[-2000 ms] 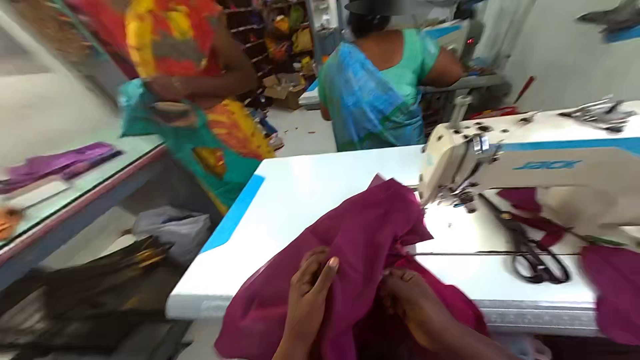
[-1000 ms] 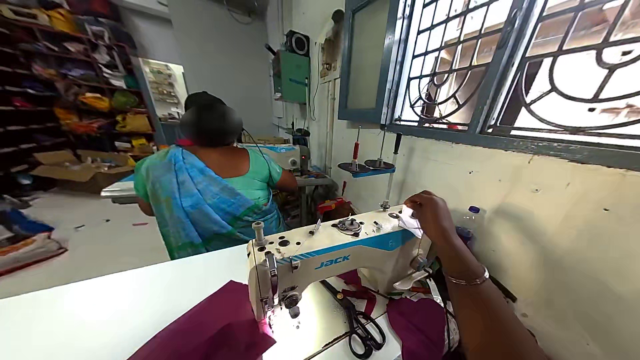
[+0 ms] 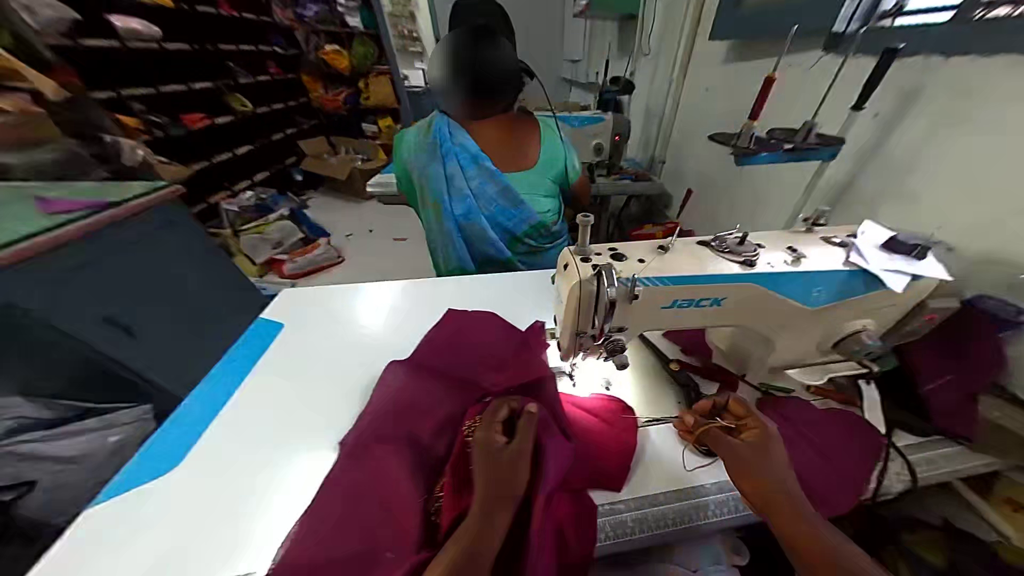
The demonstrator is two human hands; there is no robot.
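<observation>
My left hand is closed on a fold of maroon fabric with gold beading, spread over the white table left of the needle. Between the fingertips of my right hand is a thin pointed metal tool with tan thread or cord trailing from it; its exact kind cannot be told. Brighter red-pink cloth lies between the hands. Behind my right hand are black-handled scissors, partly hidden. The lit needle area of the white Jack sewing machine is just beyond the cloth.
Another maroon piece lies at the right of the table. White paper with a dark item rests on the machine. A person sits ahead at another machine. Thread stands are near the wall; shelves and a cardboard box are behind.
My right hand has come down from the top right end of the machine to the table front and now holds the thin metal tool. My left hand, unseen one second ago, is on the fabric.
</observation>
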